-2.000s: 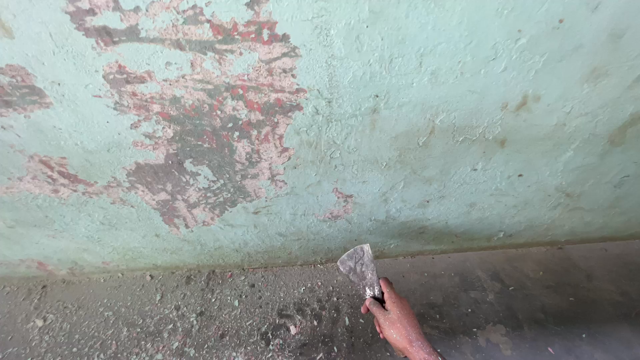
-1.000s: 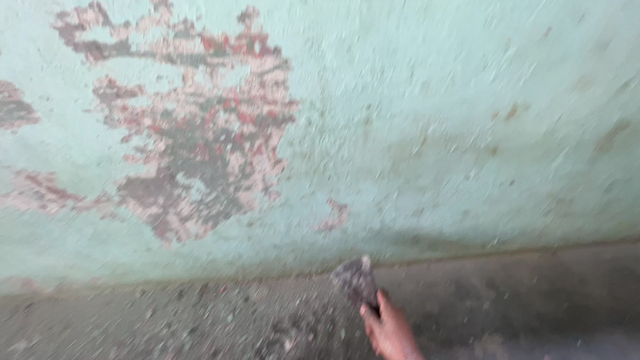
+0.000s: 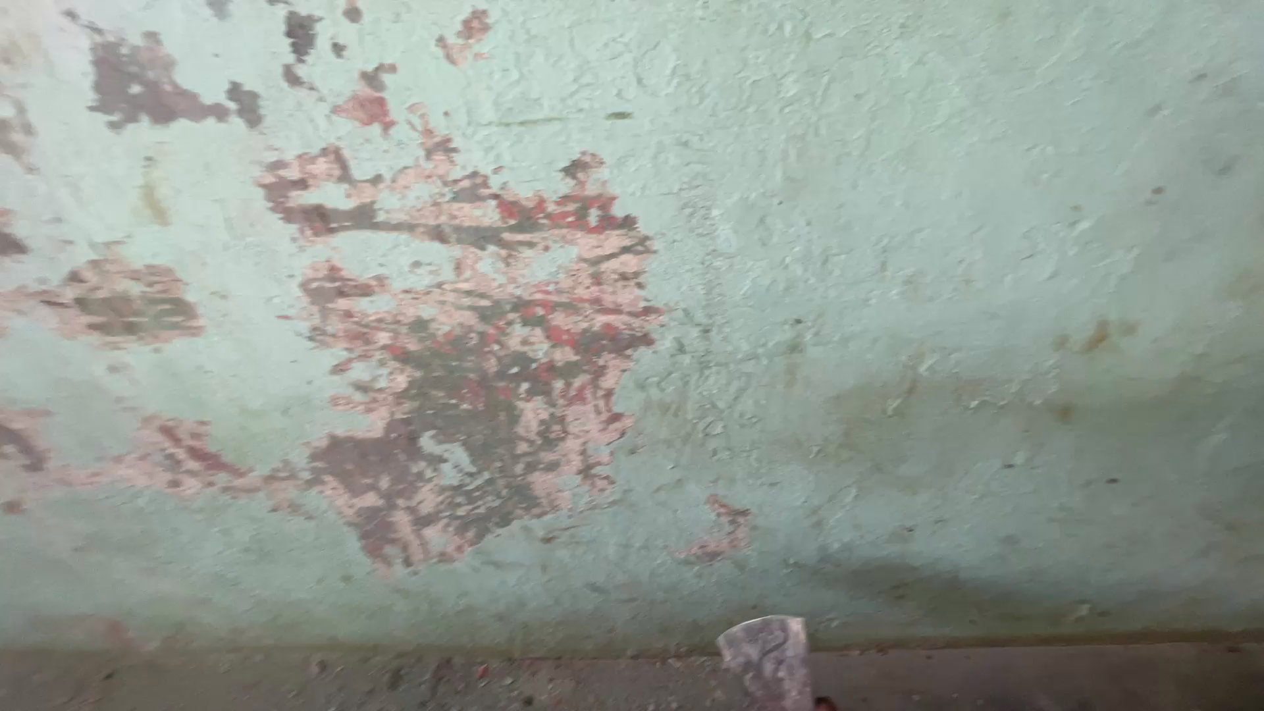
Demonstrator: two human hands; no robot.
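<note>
A paint scraper (image 3: 768,660) with a wide, smeared metal blade stands up from the bottom edge, right of centre, in front of the foot of the wall. Only a fingertip of my right hand (image 3: 825,704) shows beside the blade; the rest of the hand and the handle are below the view. Behind it rises a wall (image 3: 938,296) of pale green, rough paint. A large bare patch (image 3: 484,375) of pink, red and grey is left of centre, with smaller patches around it. My left hand is out of view.
The grey floor (image 3: 1037,676) meets the wall along the bottom. Paint flakes (image 3: 474,681) lie scattered on it, left of the scraper. A small pink patch (image 3: 726,533) is low on the wall, above the blade.
The view has tilted up, showing more wall and less floor. Most of my right hand, visible on the scraper's handle before, has left the frame.
</note>
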